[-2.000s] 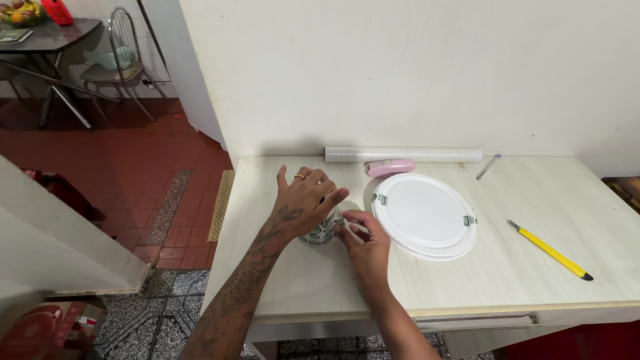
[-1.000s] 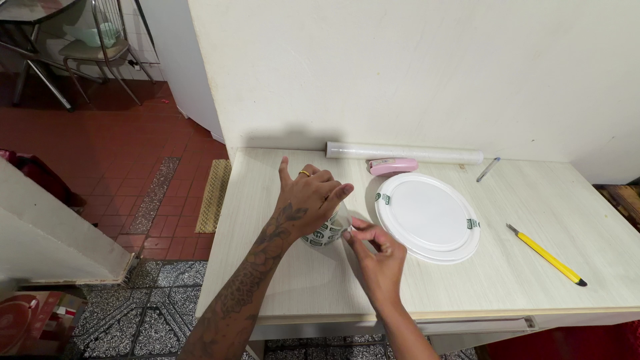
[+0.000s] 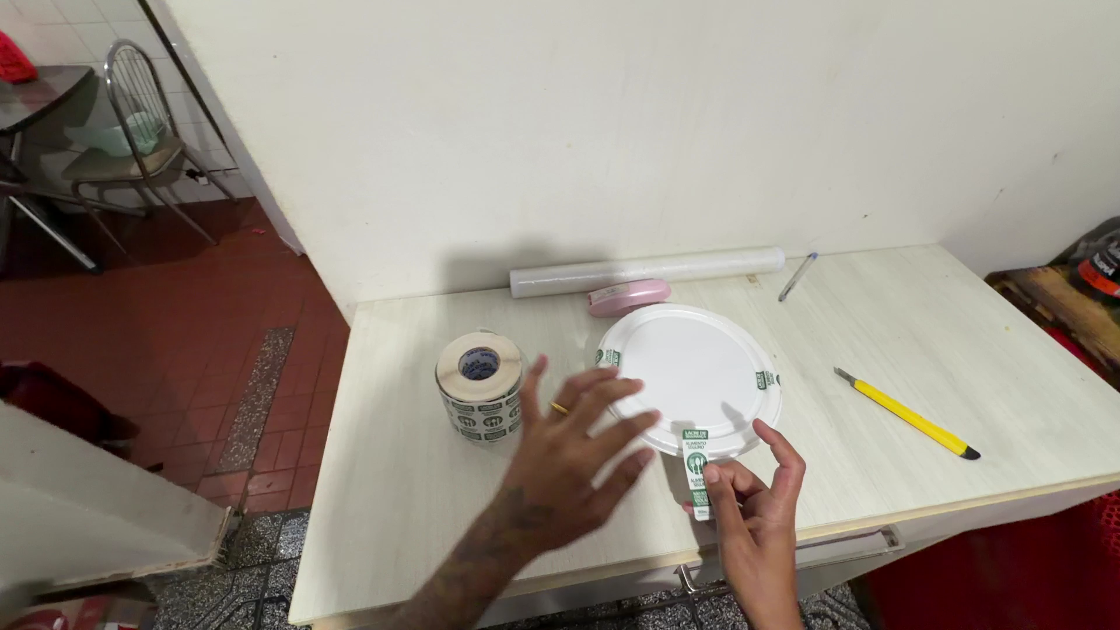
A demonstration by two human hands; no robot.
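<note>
Between the thumb and fingers of my right hand (image 3: 757,512) is a green-and-white printed sticker (image 3: 696,472), upright at the near rim of a round white container lid (image 3: 691,376). Two similar stickers are stuck on the lid's edge, one at the left and one at the right. My left hand (image 3: 582,446), fingers spread and holding nothing, hovers between the lid and a roll of stickers (image 3: 483,416) standing on end at the left. The lid hides what is beneath it.
Behind the lid lie a pink stapler-like object (image 3: 628,297) and a roll of clear plastic film (image 3: 647,269) along the wall. A pen (image 3: 797,276) rests farther right. A yellow utility knife (image 3: 910,420), its blade tip showing, lies right of the lid on the white tabletop (image 3: 394,542).
Both hands have left the sticker roll and moved right, toward the lid. My left hand let go of the roll, now in plain sight. A single sticker is now visible in my right hand.
</note>
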